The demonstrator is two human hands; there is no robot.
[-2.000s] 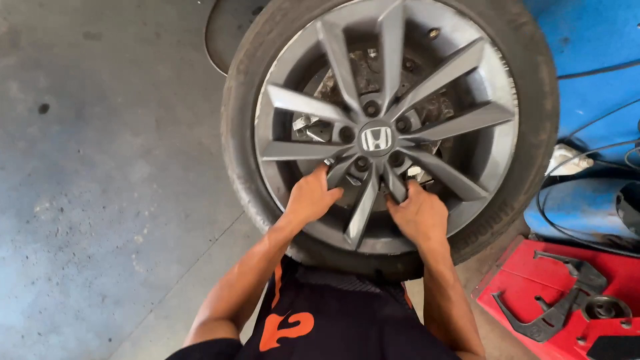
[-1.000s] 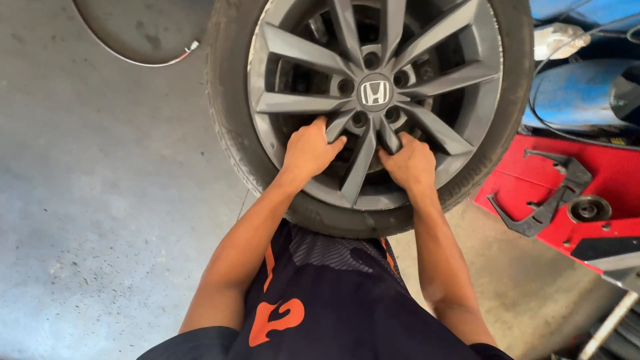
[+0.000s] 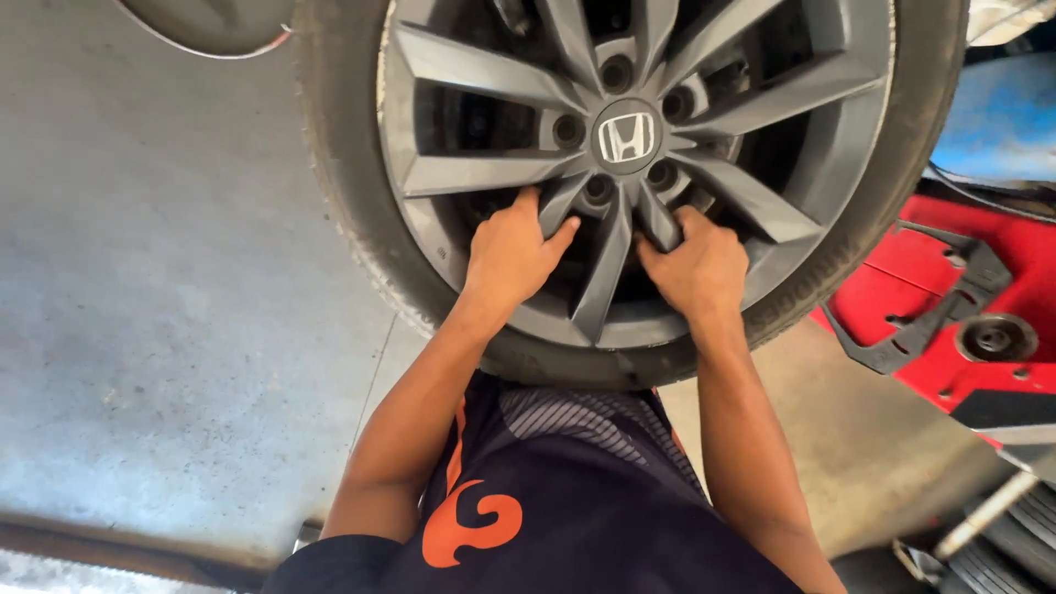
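A car wheel with a grey Honda alloy rim (image 3: pixel 470 70) and a black rubber tyre (image 3: pixel 346 165) fills the upper middle. My left hand (image 3: pixel 511 252) grips a lower-left spoke, its thumb on one side and its fingers reaching behind. My right hand (image 3: pixel 701 260) holds a spoke just right of the lower middle in the same way. Between my hands runs another bare spoke (image 3: pixel 606 272). Around the centre cap (image 3: pixel 626 137) are several recessed lug holes; whether nuts sit in them, I cannot tell. The tyre's bottom edge is close to my dark shirt.
Right of the wheel is a red machine surface (image 3: pixel 883 280) with a black bracket (image 3: pixel 932 313) and a round metal part (image 3: pixel 996 337). Stacked tyres (image 3: pixel 1006 536) stand at the lower right. A cable or hose (image 3: pixel 210 54) curves at the upper left over the grey floor (image 3: pixel 165 247).
Both hands keep their hold on the wheel's lower spokes. The view has shifted, with more of the red machine and the stacked tyres showing at the right.
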